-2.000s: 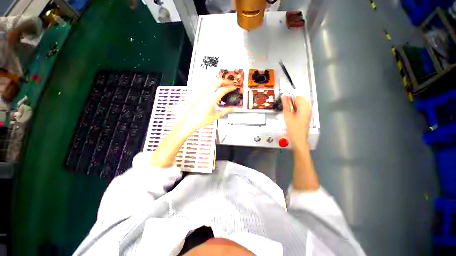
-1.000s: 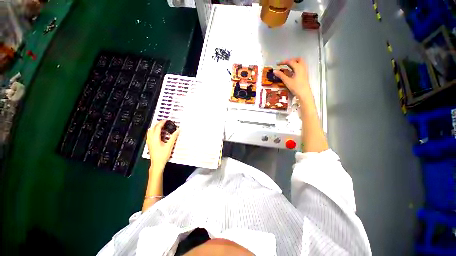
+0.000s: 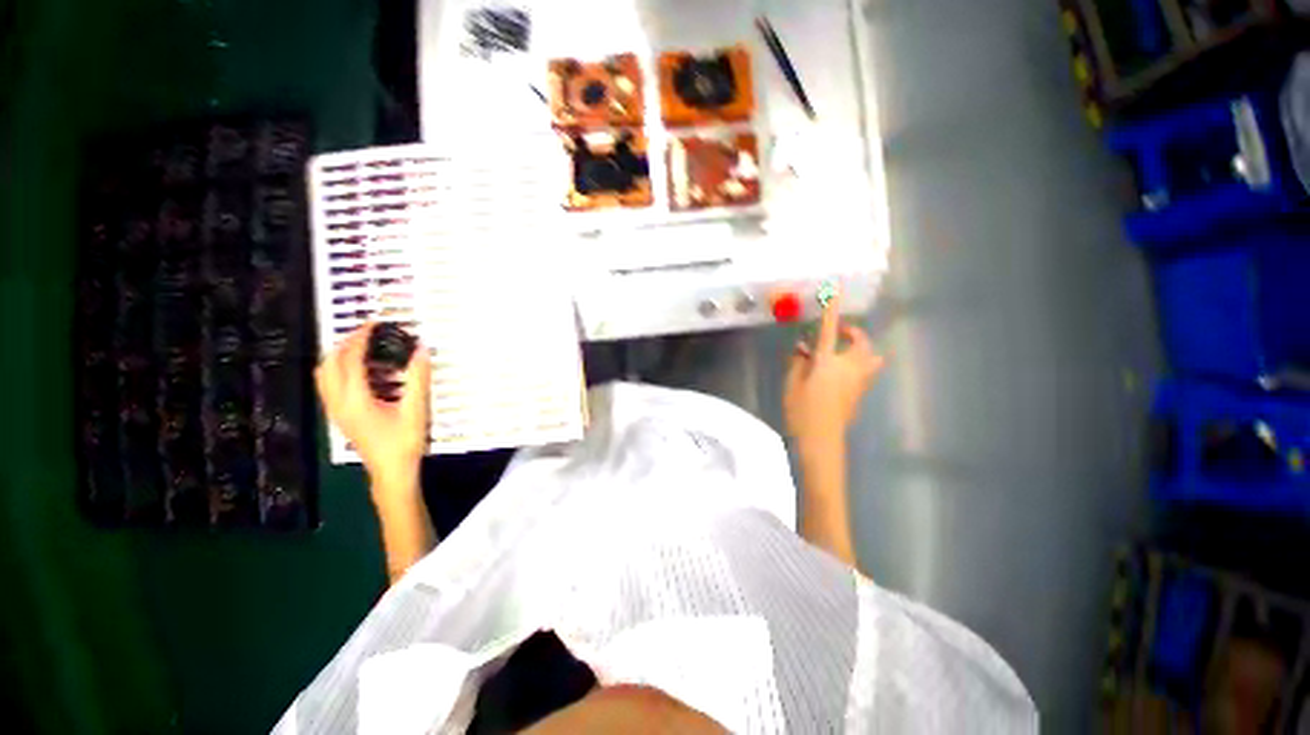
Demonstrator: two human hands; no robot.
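My left hand (image 3: 377, 395) holds a round black component (image 3: 389, 358) over the white slotted parts tray (image 3: 503, 415). My right hand (image 3: 829, 376) has its index finger extended up to the small green button (image 3: 826, 295) on the machine's front edge; no object shows in it. Four orange-brown fixture nests stand on the machine table. The upper right nest (image 3: 705, 86) and lower left nest (image 3: 608, 168) have black parts in them. The upper left nest (image 3: 595, 92) has an orange face with a dark centre, and the lower right nest (image 3: 716, 171) shows reddish and white patches.
Dark tweezers (image 3: 786, 68) lie right of the nests. The red button (image 3: 786, 307) sits left of the green one. Loose black bits (image 3: 497, 30) lie at the upper left. A large black blister tray (image 3: 197, 323) lies on the green bench. Blue bins (image 3: 1204, 309) stand at right.
My left hand moved from the nests to the parts tray with the black component. My right hand moved from the upper right nest down to the green button. The view has shifted.
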